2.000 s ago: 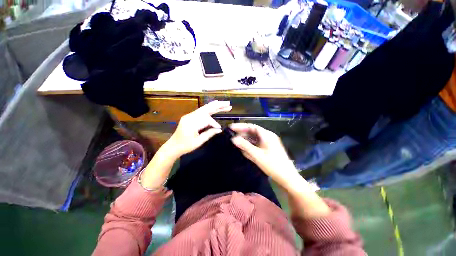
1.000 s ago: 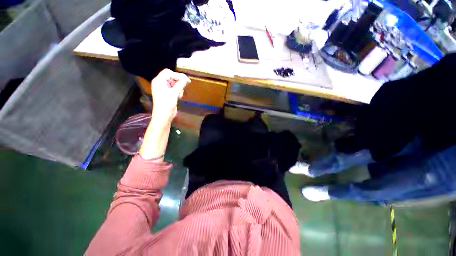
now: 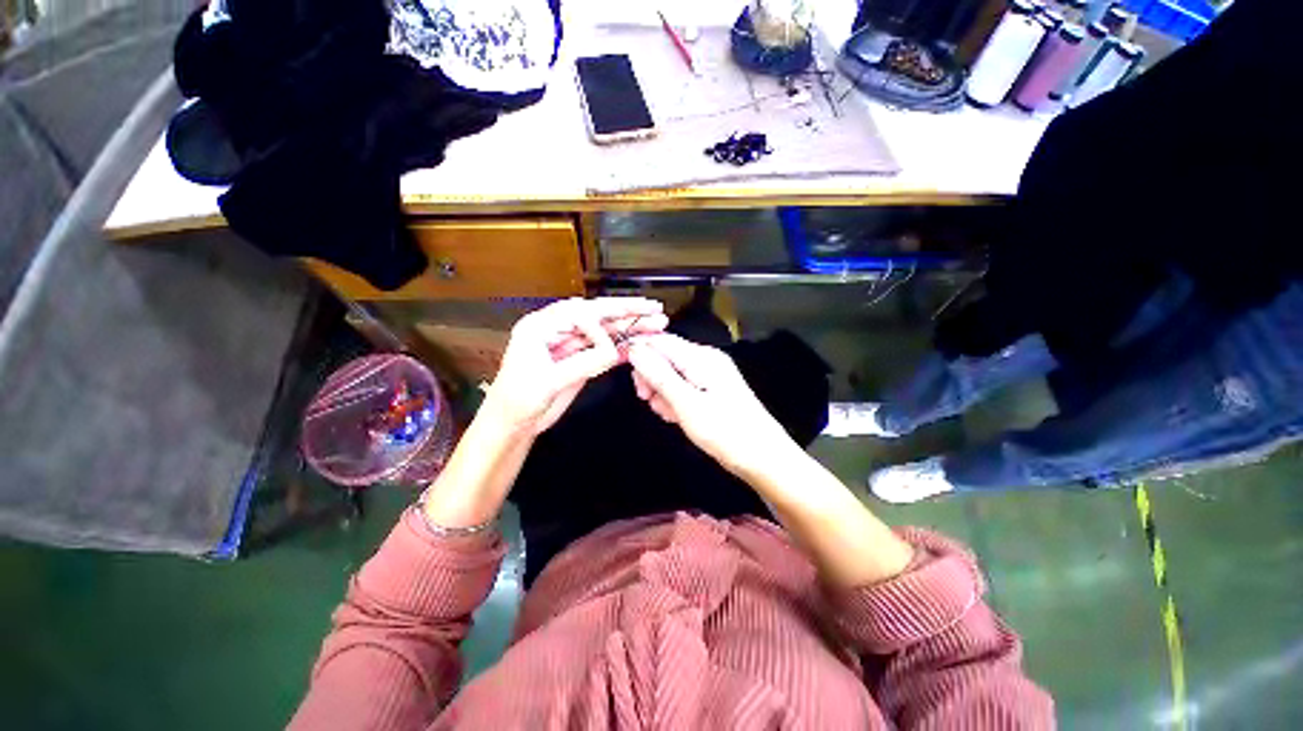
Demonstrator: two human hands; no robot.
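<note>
My left hand and my right hand meet above my lap, with their fingertips close together. A tiny dark spot shows between the fingertips; whether it is a button, a needle or thread, I cannot tell. The black garment lies bunched over my lap below the hands. Small black buttons lie in a loose pile on the grey mat on the table.
Phone, thin red item, pincushion-like lump and thread cones are on the table. Black garments with lace lie at left. Waste basket stands on the floor. A person in jeans stands at right beside hanging black cloth.
A second ago my left hand was raised alone near the drawer and my right hand was out of view. Now both hands are together over the lap. The camera view has shifted.
</note>
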